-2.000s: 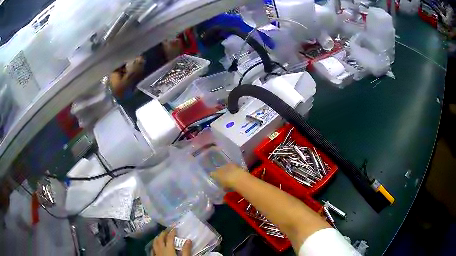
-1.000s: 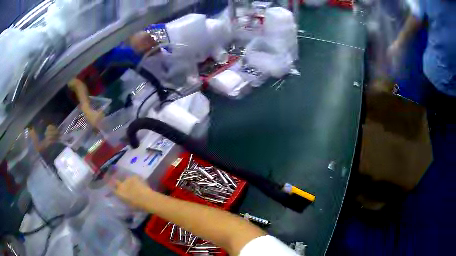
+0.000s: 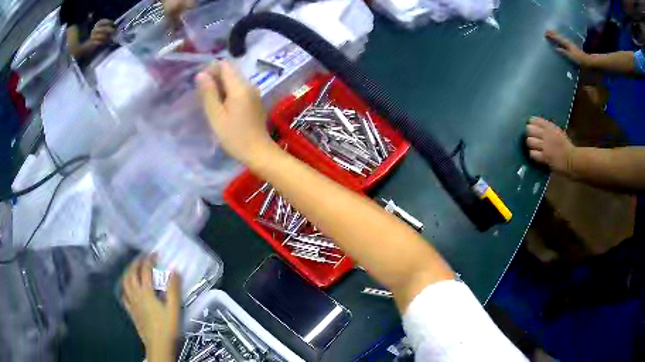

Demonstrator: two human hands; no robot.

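Note:
My left hand [image 3: 152,304] grips the near edge of a shallow clear plastic box [image 3: 201,265] with a small printed label, at the lower left. My right hand [image 3: 233,109] is raised at the upper middle. Its fingertips meet blurred translucent plastic, and whether they grip it is unclear. More clear plastic boxes [image 3: 145,184] lie between my hands. A white tub [image 3: 272,345] of metal rod cylinders [image 3: 223,336] is just right of my left hand, cut off by the lower edge.
Two red bins [image 3: 389,166] of rod cylinders lie beside and partly under my right forearm. A smartphone [image 3: 297,304] lies near the tub. A black ribbed hose [image 3: 368,88] arches over the dark green bench [image 3: 488,92]. Another person's hands [image 3: 551,145] rest at the right bench edge.
The view has swung right, then back and lower, bringing the tub, the smartphone and my left hand into view. My right hand is now raised above the clear boxes. Another person's hands appear at right.

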